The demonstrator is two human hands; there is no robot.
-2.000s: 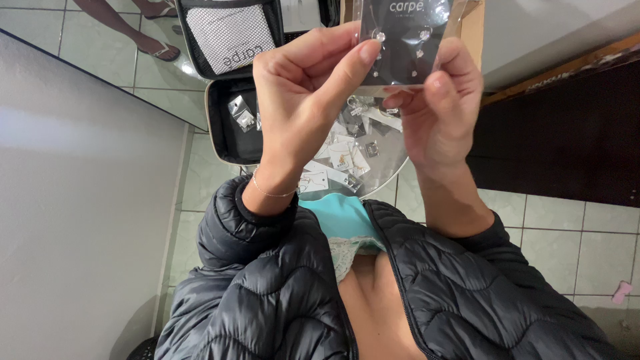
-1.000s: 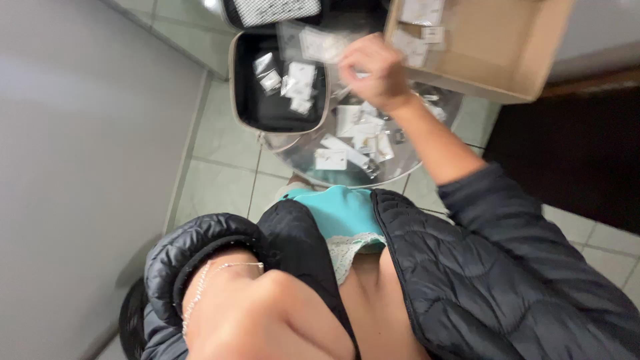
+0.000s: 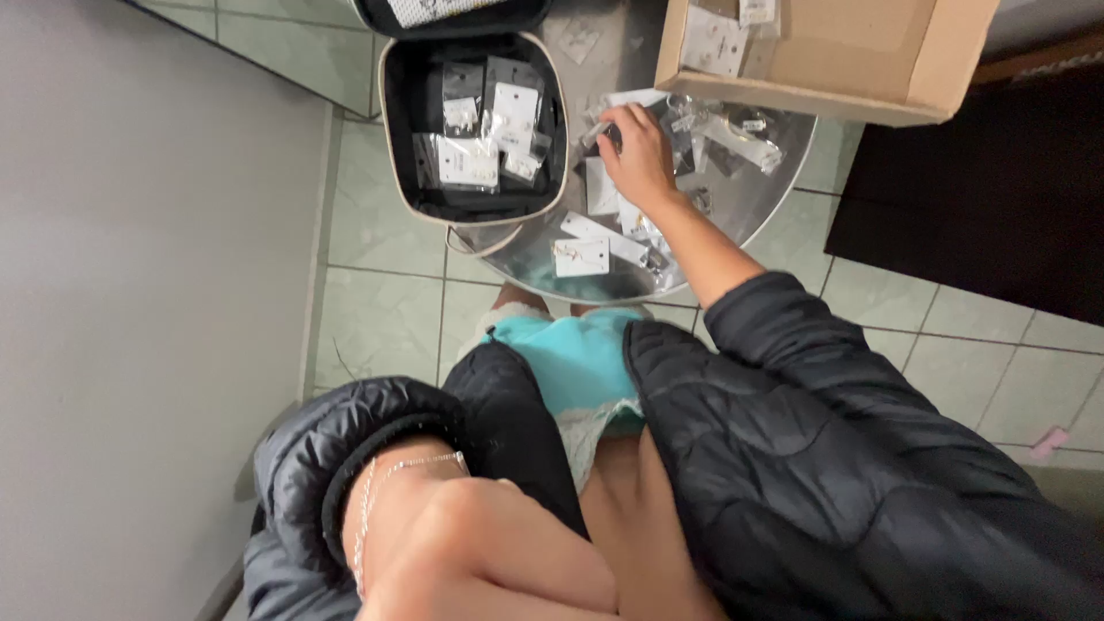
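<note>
My right hand (image 3: 638, 159) reaches over the round glass table (image 3: 759, 198), its fingertips at a small clear plastic packet (image 3: 595, 131) among jewellery cards and packets; whether it grips the packet cannot be told. Left of it, an open black-lined case (image 3: 392, 138) holds several bagged jewellery cards (image 3: 515, 116). A white earring card (image 3: 581, 257) lies near the table's front edge. Close to the camera is my left hand (image 3: 500, 543), bent near my chest, a silver bracelet at the wrist; its fingers are mostly hidden.
A cardboard box (image 3: 802, 90) with some carded packets in its left side sits at the table's upper right. The case's lid (image 3: 448, 21) is folded back. A grey wall (image 3: 155, 259) is at the left, and a dark panel (image 3: 983, 198) at the right.
Both hands held up a bagged earring card at first; that card is no longer in them. The left hand has come back near the chest, and the right hand is down at the table's packets.
</note>
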